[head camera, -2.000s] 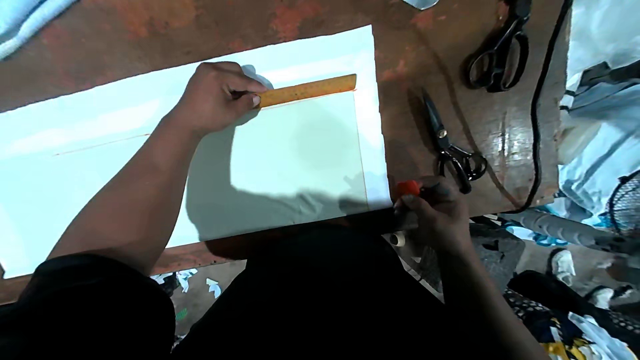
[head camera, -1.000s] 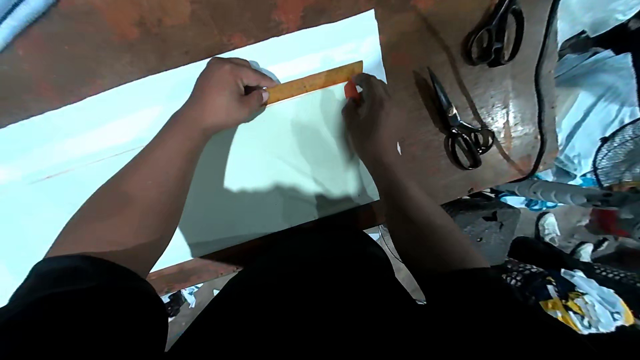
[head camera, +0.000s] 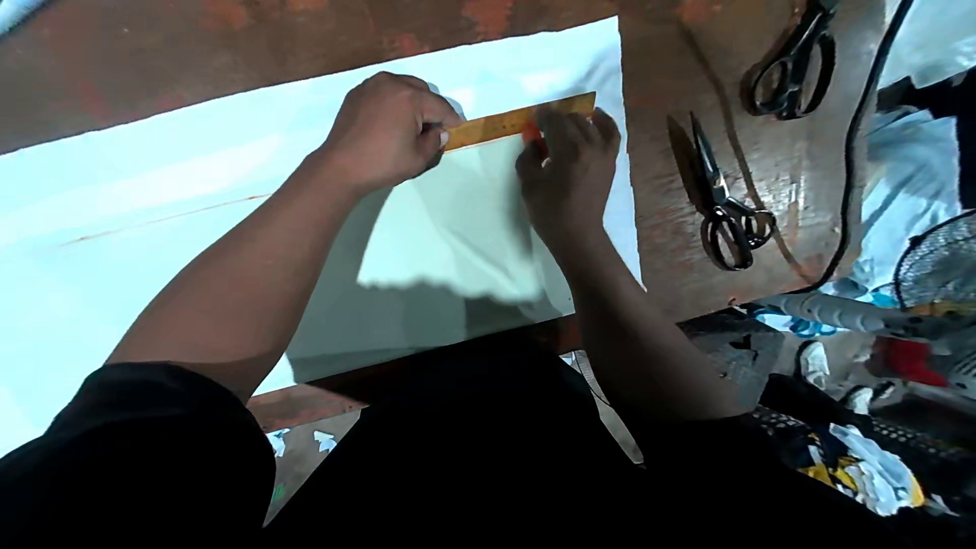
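Observation:
White fabric (head camera: 427, 320) lies spread over the brown table, with a faint reddish line (head camera: 168, 217) drawn on its left part. A flat wooden ruler (head camera: 492, 130) rests on it near the far edge. My left hand (head camera: 389, 130) grips the ruler's left end between thumb and fingers. At the ruler's right part, my right hand (head camera: 570, 156) holds a small red object (head camera: 534, 136) against the ruler's near edge; its kind is hard to tell. My right fingers cover part of the ruler.
Black-handled scissors (head camera: 728, 221) lie right of the fabric, and a second pair (head camera: 793, 69) lies farther back. A black cable (head camera: 846, 191) runs along the table's right side. Beyond are pale cloth (head camera: 911, 183), a fan guard (head camera: 942, 263) and cloth scraps on the floor.
My right hand has moved from the table's near edge by the scissors up to the ruler, then a little left along it. My left hand keeps its hold on the ruler.

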